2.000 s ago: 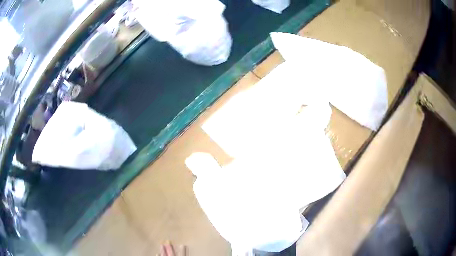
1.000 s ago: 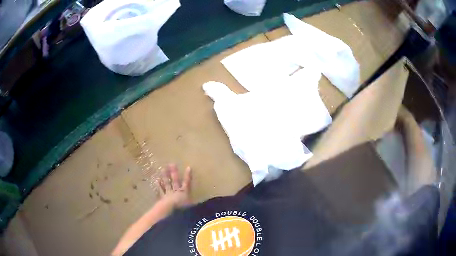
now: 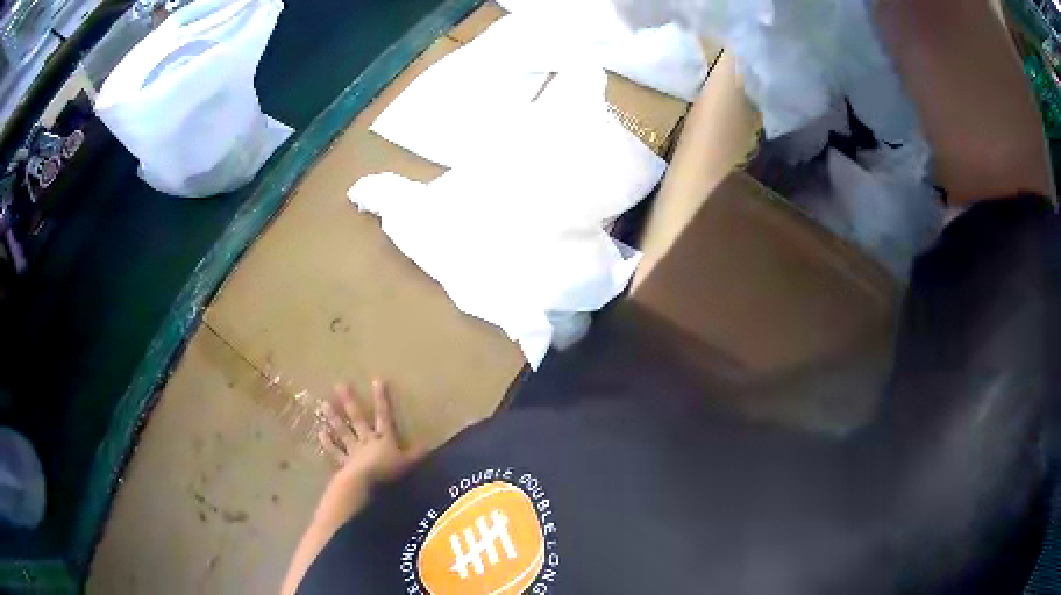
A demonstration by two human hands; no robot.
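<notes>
My left hand [image 3: 361,439] lies on the brown cardboard sheet [image 3: 297,279], palm down, fingers spread, holding nothing. A heap of thin white bags [image 3: 500,198] lies crumpled on the sheet, right of and beyond that hand, not touching it. My right forearm reaches up at the upper right; its hand is beyond the top edge. A bunch of translucent white bags [image 3: 803,70] hangs beside that forearm over the open carton [image 3: 768,279]. Whether my right hand holds it cannot be seen.
The dark green conveyor belt [image 3: 128,273] with its raised green edge [image 3: 215,262] runs along the left. A bagged unit [image 3: 192,116] stands on it at the upper left. A pale rounded object [image 3: 16,479] is cut off at the left edge. My dark shirt fills the lower right.
My right forearm has come up out of the carton, and white bag material now shows high at the upper right. The view has turned right. My left hand stays flat on the cardboard.
</notes>
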